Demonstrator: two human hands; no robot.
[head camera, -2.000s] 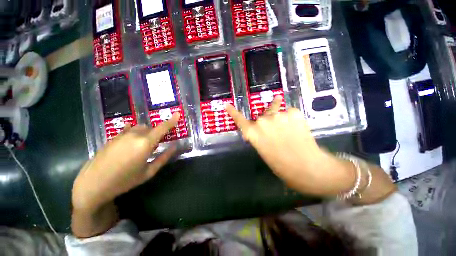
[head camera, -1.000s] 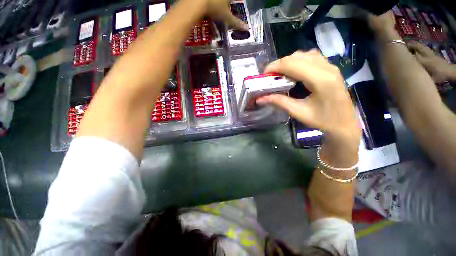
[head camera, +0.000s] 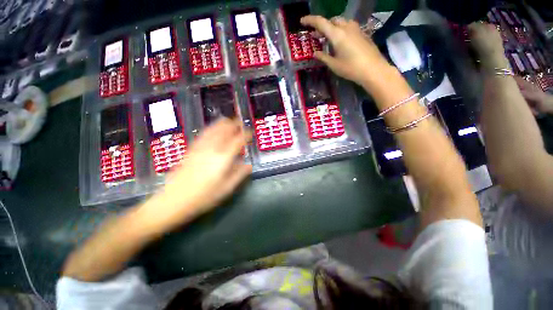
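Note:
The clear blister tray holds two rows of red keypad phones, all face up. In the far row four screens glow white; the far right phone is dark. My right hand is at that phone, thumb and fingers spread at its right side; whether it grips is unclear. In the near row the second phone from the left has a white screen; the others are dark. My left hand is blurred over the keypad of the middle near-row phone, its fingertips partly hidden.
Black smartphones lie on white paper at right. A round dark dish with a white piece is beyond the tray. Another person's arms reach in at right, near more phone trays. A small pale fan stands at left.
The right-end phones, earlier back side up, now lie face up. My right hand has moved from the near right pocket to the far one. My left hand has drawn back to the near row.

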